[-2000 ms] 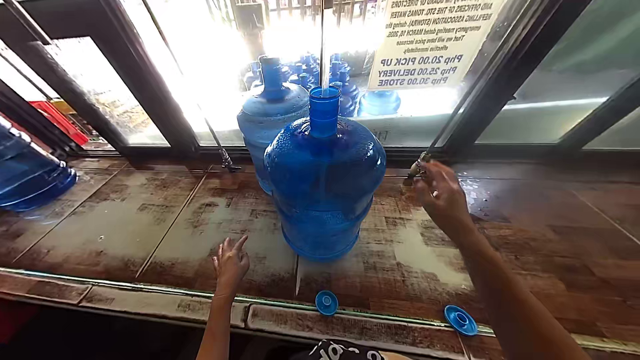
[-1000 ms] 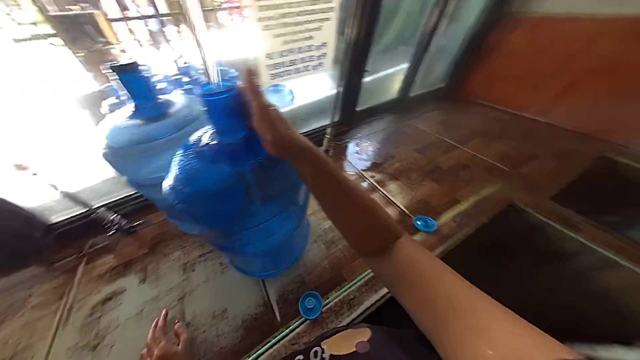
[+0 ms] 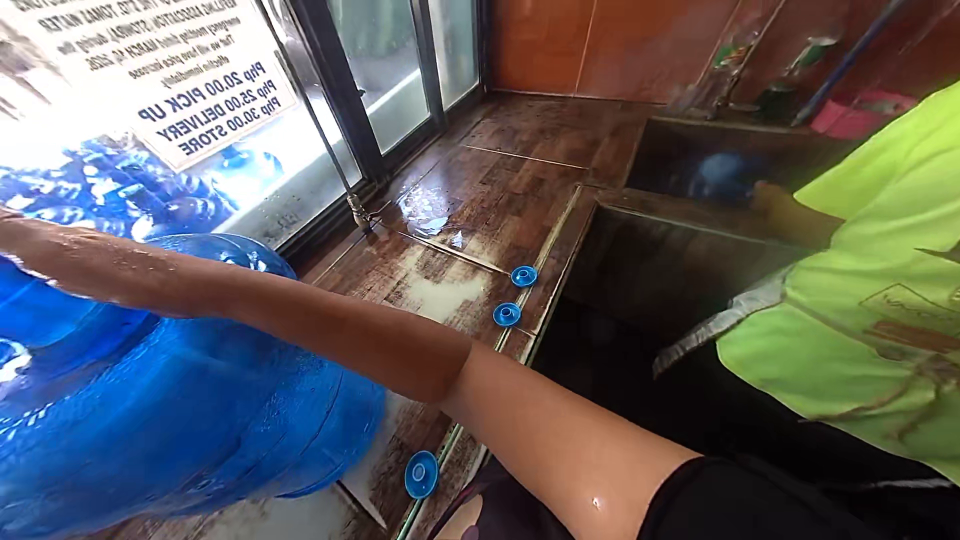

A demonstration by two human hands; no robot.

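Observation:
A large blue plastic water bottle (image 3: 247, 420) fills the lower left, cut off by the frame edge; its neck is not visible. The rounded shoulder of another blue bottle (image 3: 232, 246) shows behind it. My right forearm stretches over the bottles to the left edge, its skin wet; the right hand lies beyond the frame. My left hand is out of view too. One blue plastic cap (image 3: 421, 474) rests on the counter edge close to the near bottle. Farther along that edge are two more blue caps, a nearer one (image 3: 507, 314) and a farther one (image 3: 523, 276).
The wood-patterned counter (image 3: 517, 176) is wet beside the glass window. A metal fitting (image 3: 362, 214) stands at the frame's foot. At right, a person in a yellow-green shirt (image 3: 892, 285) reaches toward a blurred blue object (image 3: 720, 174) in a dark basin, near a pink container (image 3: 862, 112).
The view has swung far right, bringing the person and basins into sight. My right hand, by the bottle's neck a second ago, and my left hand have both left the frame.

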